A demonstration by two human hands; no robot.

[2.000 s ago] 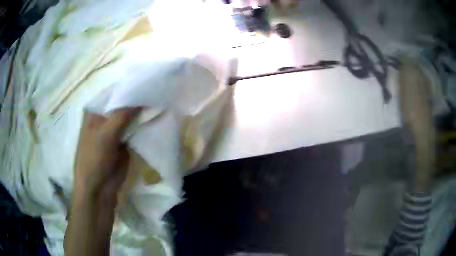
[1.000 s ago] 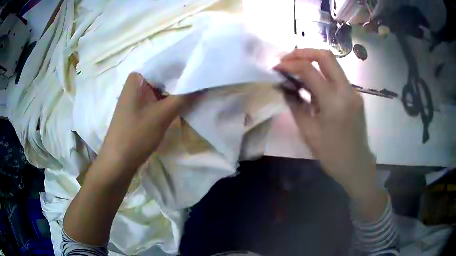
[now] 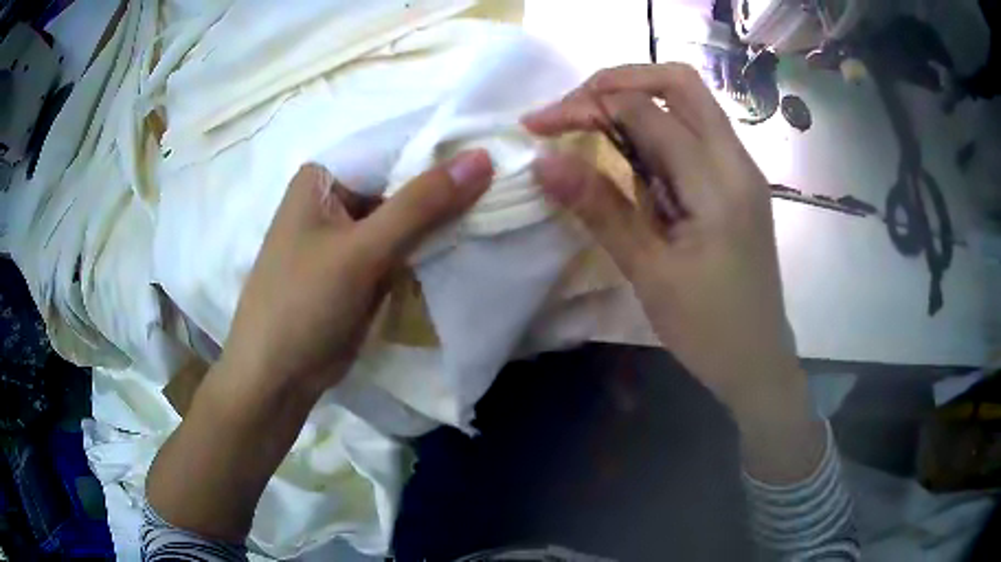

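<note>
My left hand (image 3: 340, 263) grips a white garment piece (image 3: 494, 285) with the thumb on top of a folded, layered edge. My right hand (image 3: 692, 209) pinches the other end of this edge between thumb and index finger. A thin dark tool (image 3: 642, 165) lies in the palm and fingers of my right hand; its type cannot be told. The piece hangs down below my hands over the table's front edge. The fingers under the cloth are hidden.
A large heap of cream cloth (image 3: 263, 99) lies at left. The machine's needle area (image 3: 752, 82) is at the top under bright light, with a dark round disc (image 3: 797, 112) beside it. Dark shears (image 3: 920, 220) and a thin dark strip (image 3: 823, 199) lie on the white table (image 3: 856, 296).
My right hand was at the far right at first, then came to the cloth holding the dark tool. Both hands are now closer together, with the edge folded between them.
</note>
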